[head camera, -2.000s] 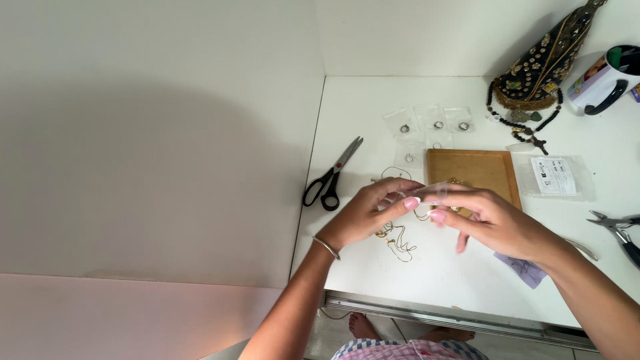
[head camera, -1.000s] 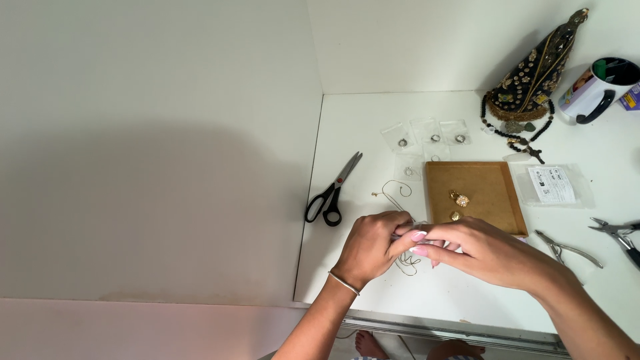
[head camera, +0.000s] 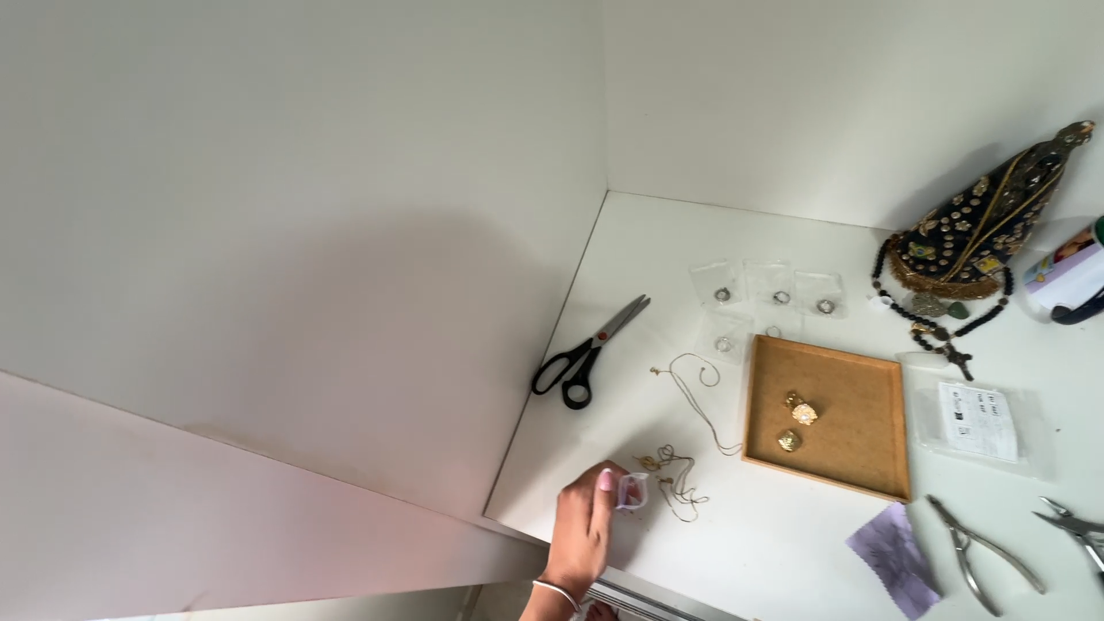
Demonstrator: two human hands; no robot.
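My left hand (head camera: 583, 526), with a silver bangle at the wrist, grips a small clear plastic bag (head camera: 632, 491) low over the front left of the white table. Just right of it lies a tangled gold chain (head camera: 681, 487). A second thin chain (head camera: 693, 400) stretches from behind that one to the tray's left edge. The square tan tray (head camera: 897, 414) holds gold pieces, among them a flower-shaped one (head camera: 804, 414) and a round one (head camera: 788, 441). My right hand is out of view.
Black-handled scissors (head camera: 593, 352) lie left. Behind are small bags with rings (head camera: 723, 295), a beaded rosary (head camera: 984, 324), a draped figurine (head camera: 975, 224) and a mug (head camera: 1069, 274). Right are a labelled bag (head camera: 1035, 431), a purple cloth (head camera: 897, 561), nippers (head camera: 975, 543) and pliers (head camera: 1074, 526).
My hands were together in front of the tray. They have parted: the left has moved left and towards the table's front edge, and the right has gone out of view. The view has shifted.
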